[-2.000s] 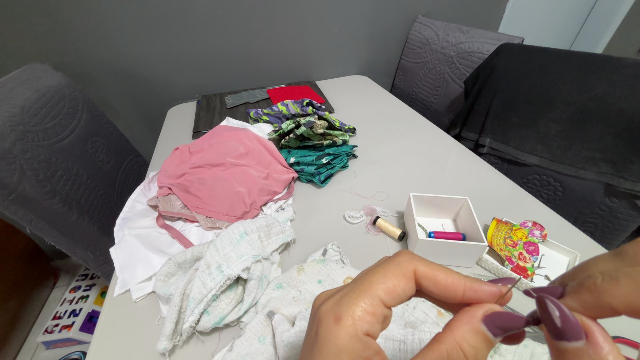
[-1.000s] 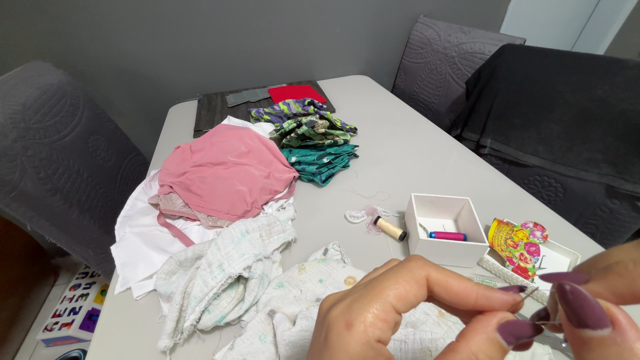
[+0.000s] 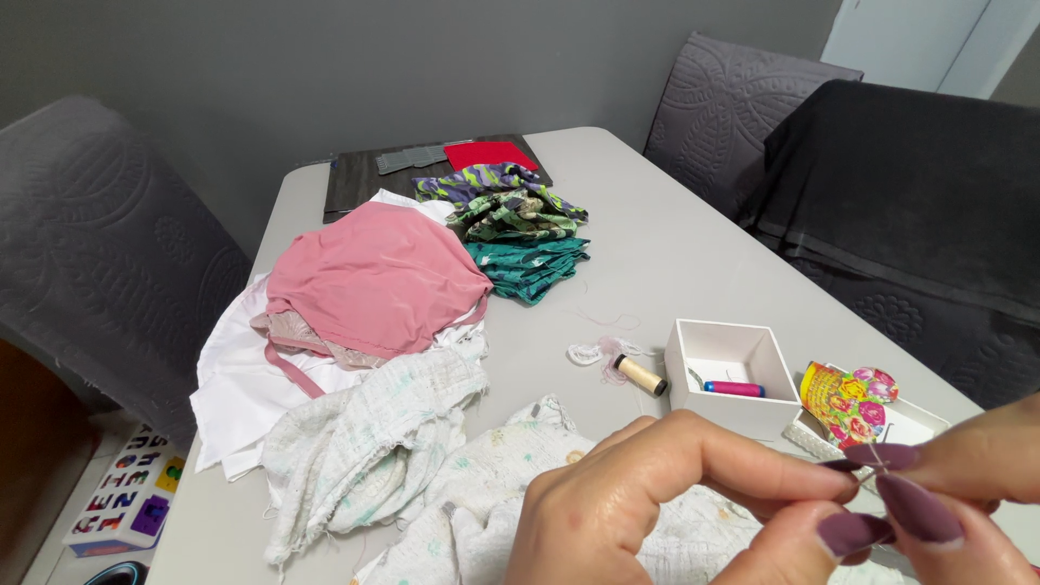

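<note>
At the lower right, my left hand (image 3: 691, 504) pinches a thin sewing needle (image 3: 868, 479) between thumb and index finger. My right hand (image 3: 967, 487) meets it there, thumb and finger closed on a fine thread (image 3: 877, 455) at the needle. White printed gauze cloth (image 3: 487, 504) lies under and beside my left hand. Beyond the hands stand a white square box (image 3: 731, 410) with a magenta thread spool (image 3: 734, 389) inside and a cream thread spool (image 3: 640, 375) to its left. A flowered paper piece (image 3: 849, 402) rests on a white lid (image 3: 914, 418).
A pink garment (image 3: 382, 276) lies on white cloth (image 3: 236, 398) at the left of the table (image 3: 650, 219). Folded patterned fabrics (image 3: 528, 264) sit behind, near a dark board (image 3: 349, 187) with a red piece (image 3: 490, 155). Covered chairs (image 3: 106, 244) flank the table.
My right hand's fingertips have shifted a little against the needle held in my left hand. The cloths, box and spools stay where they were.
</note>
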